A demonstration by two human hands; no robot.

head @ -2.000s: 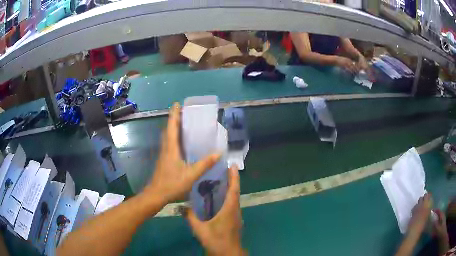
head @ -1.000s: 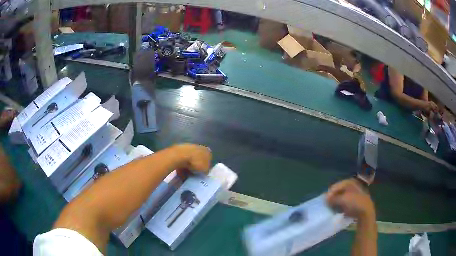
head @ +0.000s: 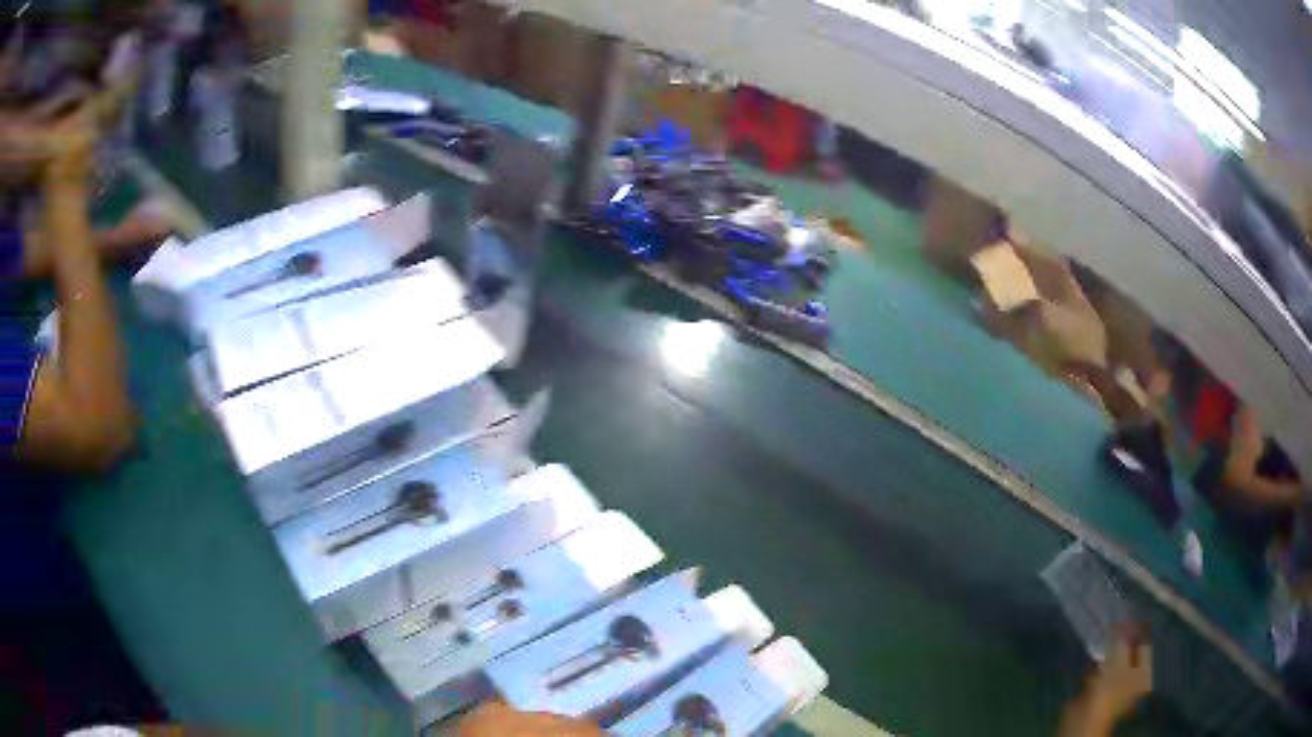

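Several pale blue retail boxes lie in a slanting, overlapping row at left and centre, with dark round-headed devices printed on them. White flaps stick out at their far ends. My left hand is at the bottom edge, mostly cut off, against the near end of the row; its grip is hidden. My right hand is at lower right, blurred, at the near end of a greyish box or bag on the belt. Whether its fingers grip it is unclear.
The dark green belt runs beyond the row. A dark grey open sleeve stands behind the row. Blue and black parts lie on the far bench. Another person's arm is at left. The overhead shelf crosses the upper right.
The view has turned left. My right hand no longer has the blurred retail box and is now at the greyish item on the belt. My left hand has dropped to the bottom edge.
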